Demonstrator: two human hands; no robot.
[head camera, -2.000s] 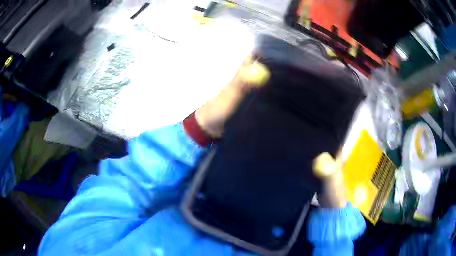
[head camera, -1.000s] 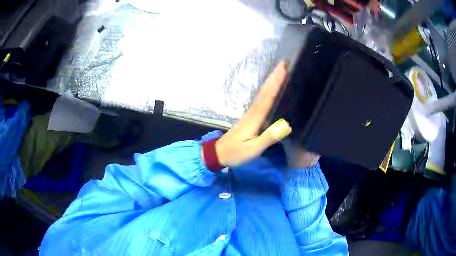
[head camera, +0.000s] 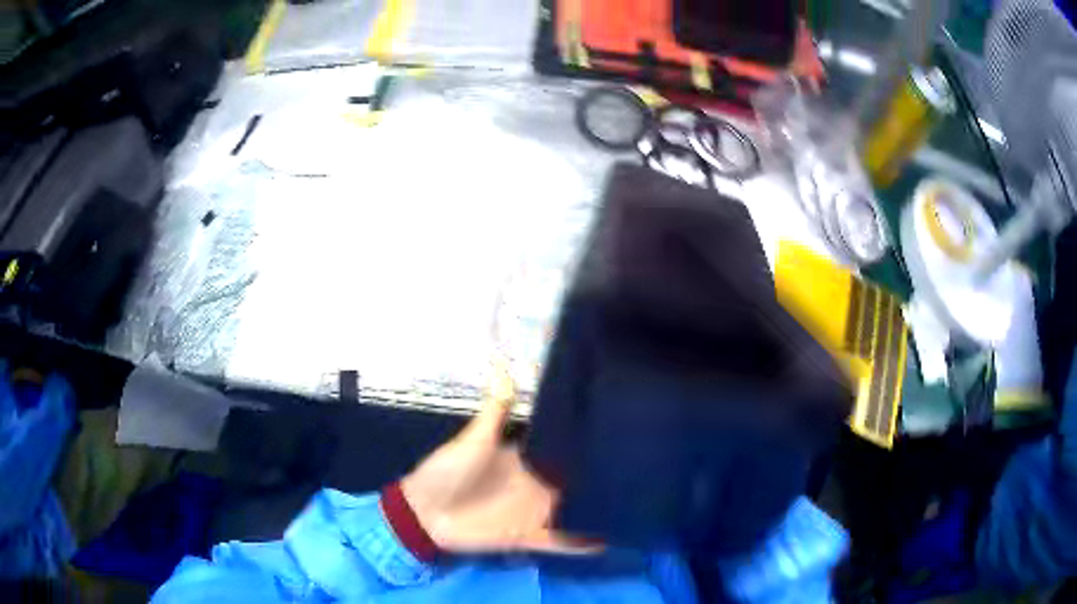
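A black box-shaped unit (head camera: 697, 366) is held up over the front edge of the bench, blurred by motion. My left hand (head camera: 490, 484), with a dark red band at the wrist, is against the unit's lower left side, its thumb pointing up and some fingers hidden by the unit. My right hand is hidden behind the unit; only its blue sleeve (head camera: 791, 555) shows at the lower right. No lens opening shows on the side facing me.
A bright white sheet (head camera: 378, 260) lies on silvery wrinkled covering. Several loose rings (head camera: 614, 118) lie behind the unit. At right are a yellow-orange adhesive sheet (head camera: 815, 289), clear plastic with rings (head camera: 856, 224), a tape roll (head camera: 951, 224) and a fan (head camera: 1039, 71). Black units (head camera: 71, 189) stand at left.
The unit has moved from the right toward the middle, turned and come lower. My left hand has moved down and left with it. The rings and yellow-orange sheet show more fully.
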